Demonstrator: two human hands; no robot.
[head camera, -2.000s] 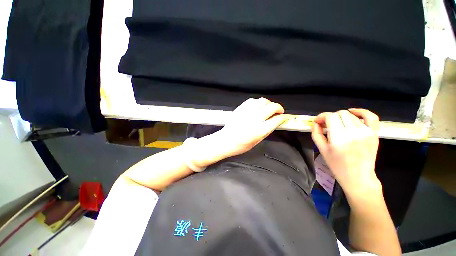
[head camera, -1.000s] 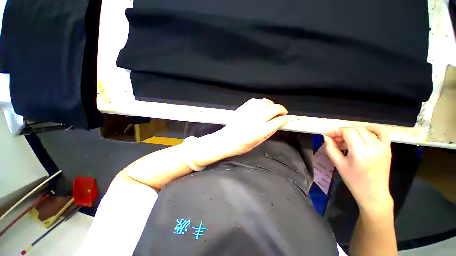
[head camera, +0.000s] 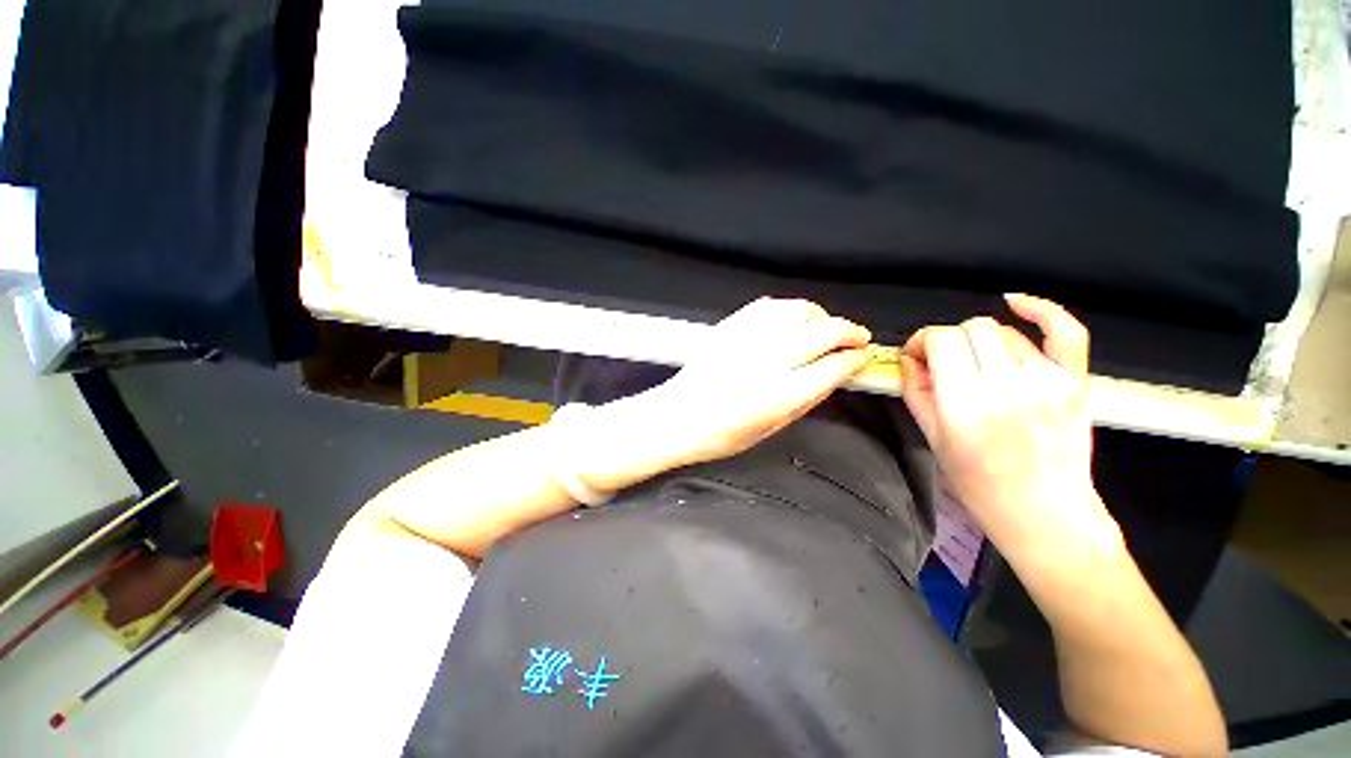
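A large black panel (head camera: 830, 133) lies on the white table in front of me, with softer black cloth creased over it and its near border along the table's front edge. My left hand (head camera: 763, 378) rests on the near edge at the middle, fingertips bent together at the panel's border. My right hand (head camera: 1000, 400) is just to the right, thumb and fingers closed together at the same edge, one finger raised. What lies between the fingertips is too small to tell.
Stacked black cloth (head camera: 148, 178) hangs over the table edge at left. A tan board (head camera: 1319, 356) lies at the right corner. The white table's edge (head camera: 519, 316) runs before me. A red container (head camera: 246, 547) and rods are low at left.
My right hand moved right along the table edge, then came back left, close to my left hand. My left hand stayed nearly in place. The camera view shifted slightly.
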